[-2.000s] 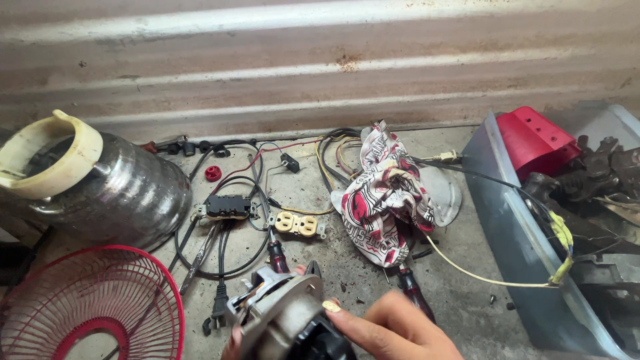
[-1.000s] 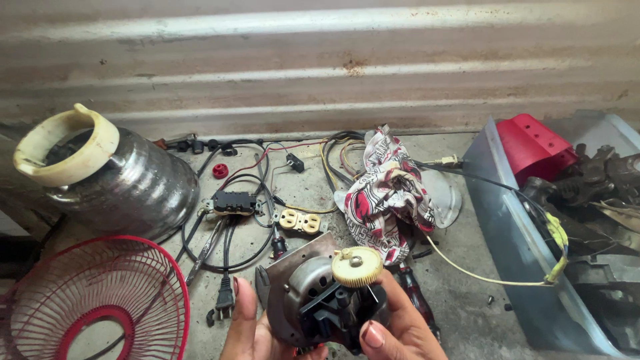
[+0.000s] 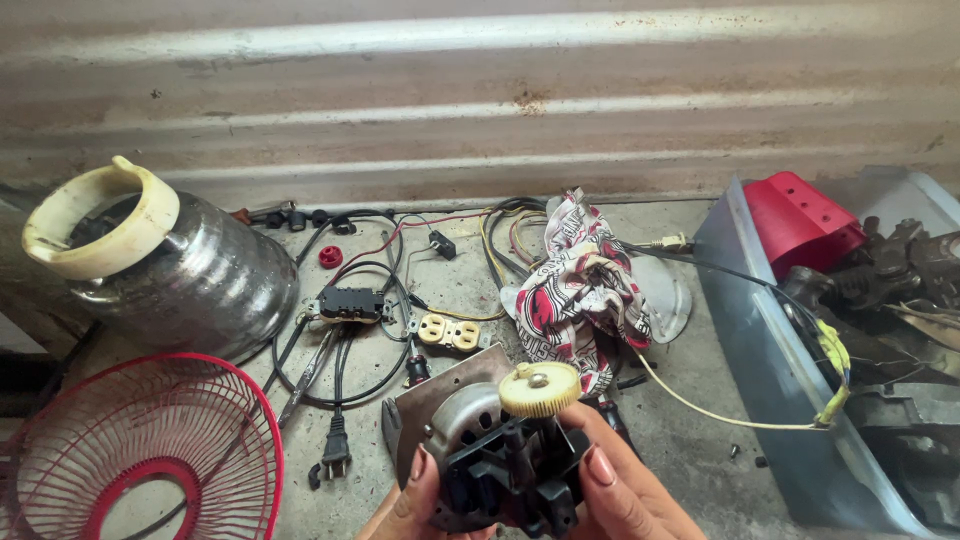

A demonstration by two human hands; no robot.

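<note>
At the bottom centre my left hand (image 3: 409,499) and my right hand (image 3: 626,480) hold a small electric motor assembly (image 3: 469,427) between them. It has a metal plate, a rounded metal housing and a black plastic frame. A cream plastic gear (image 3: 540,388) sits on top at its right side. My left thumb rests at the housing's lower left and my right thumb against the black frame; most other fingers are hidden beneath. Just behind lie a cream duplex outlet (image 3: 448,332) and a screwdriver handle (image 3: 417,370).
A red fan guard (image 3: 225,375) and a metal container with a cream collar (image 3: 217,277) stand left. Behind are a black-backed outlet (image 3: 350,305), cables and a patterned cloth (image 3: 577,292). A plastic bin (image 3: 757,360) of metal parts stands right. A corrugated wall (image 3: 480,112) closes the back.
The motor assembly has been turned, so its gear and black frame now face up. My left hand, mostly hidden two seconds ago, has come into view on its left side.
</note>
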